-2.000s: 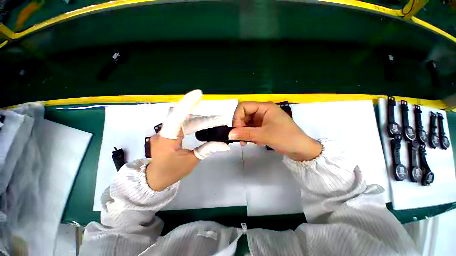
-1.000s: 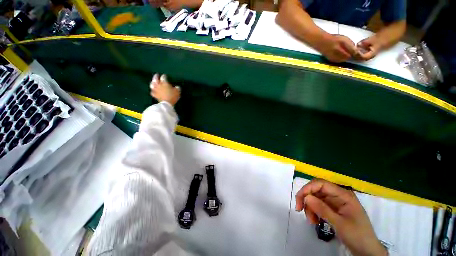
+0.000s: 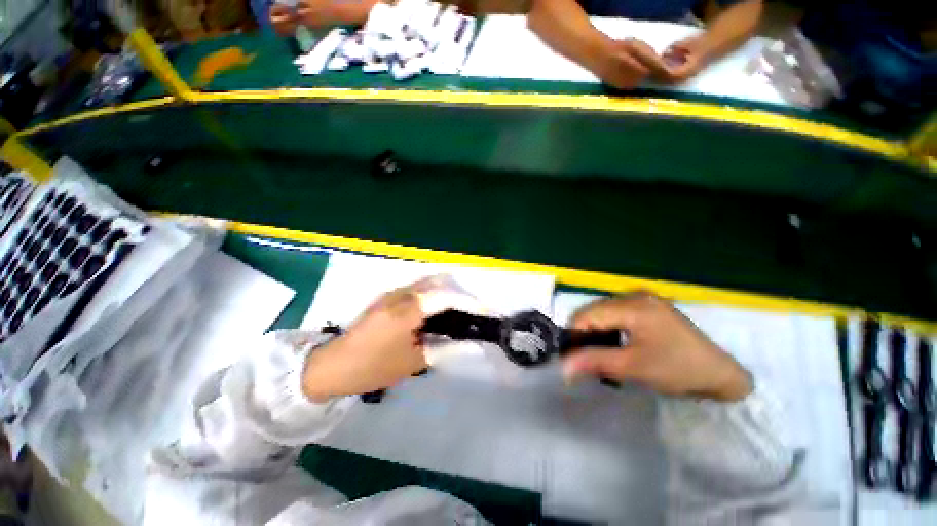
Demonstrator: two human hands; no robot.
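Note:
A black wristwatch [image 3: 529,337] is stretched sideways between my hands above the white work mat [image 3: 462,431], its round head in the middle with a pale print. My left hand [image 3: 396,334], with white finger cots, holds the strap's left part. My right hand [image 3: 647,344] grips the strap on the other side of the head. Parts of other black watches show on the mat below my left hand, mostly hidden by it. A small dark piece shows below my right fingers. The hands are slightly blurred.
A green conveyor belt [image 3: 616,170] with yellow edges runs across, bearing a few small dark watches [image 3: 386,163]. Set-aside watches [image 3: 904,411] lie far right. A tray of dark round parts [image 3: 57,252] and crumpled white film [image 3: 134,339] are left. Another person's hands [image 3: 647,64] and white pieces [image 3: 396,39] are opposite.
My left hand has come back from over the belt to the mat. Both hands now hold a watch between them. The view has shifted slightly.

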